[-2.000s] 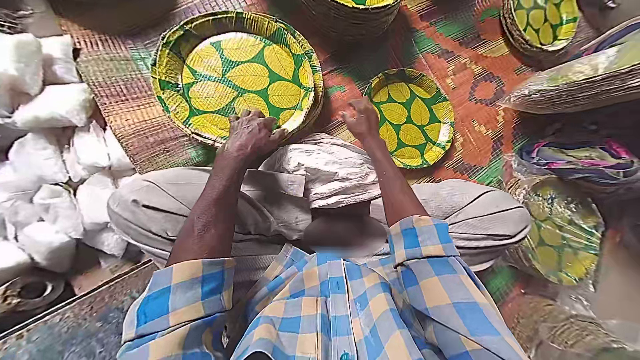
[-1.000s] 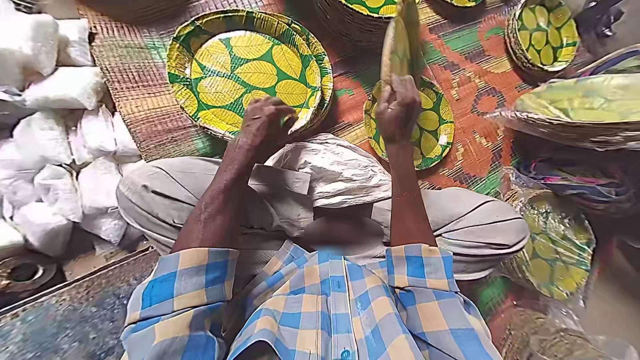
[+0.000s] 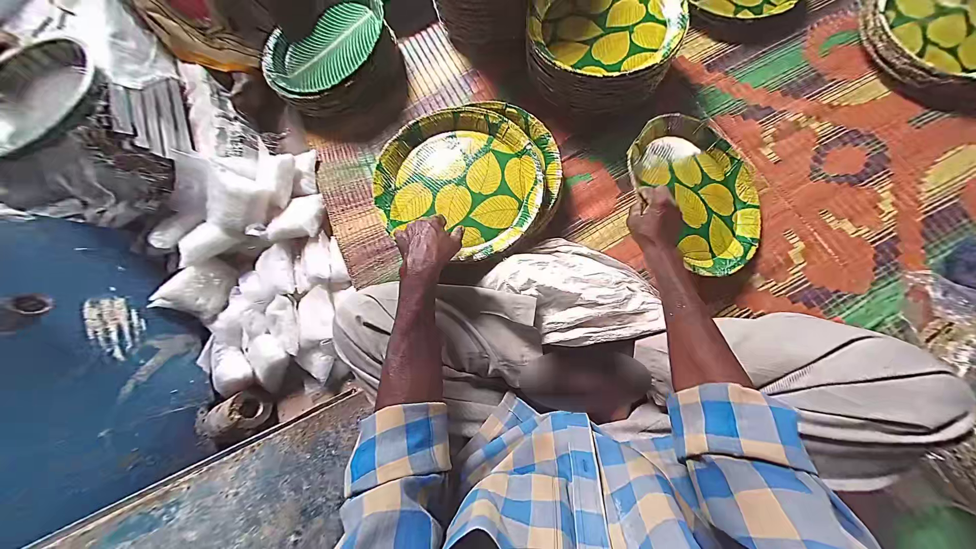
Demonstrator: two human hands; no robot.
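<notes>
My left hand (image 3: 428, 248) grips the near rim of a large round plate (image 3: 465, 183) with a green and yellow leaf print. This plate overlaps another printed plate (image 3: 550, 152) lying behind it. Farther right, my right hand (image 3: 654, 217) is closed on the left rim of a smaller leaf-print plate (image 3: 717, 198), its fingers partly hidden by the wrist and hand. Whether that smaller plate rests on others cannot be told.
Stacked leaf-print plates (image 3: 606, 46) stand beyond on the patterned mat (image 3: 801, 252), with more at the upper right (image 3: 926, 38). Green plates (image 3: 328, 53) are stacked at the upper left. White filled plastic bags (image 3: 267, 282) are heaped left of my legs, beside a blue surface (image 3: 84, 427).
My right hand has lowered from holding a plate nearly on edge to the rim of the small plate at right. My left hand has moved to the large plate's near rim. The view has shifted left.
</notes>
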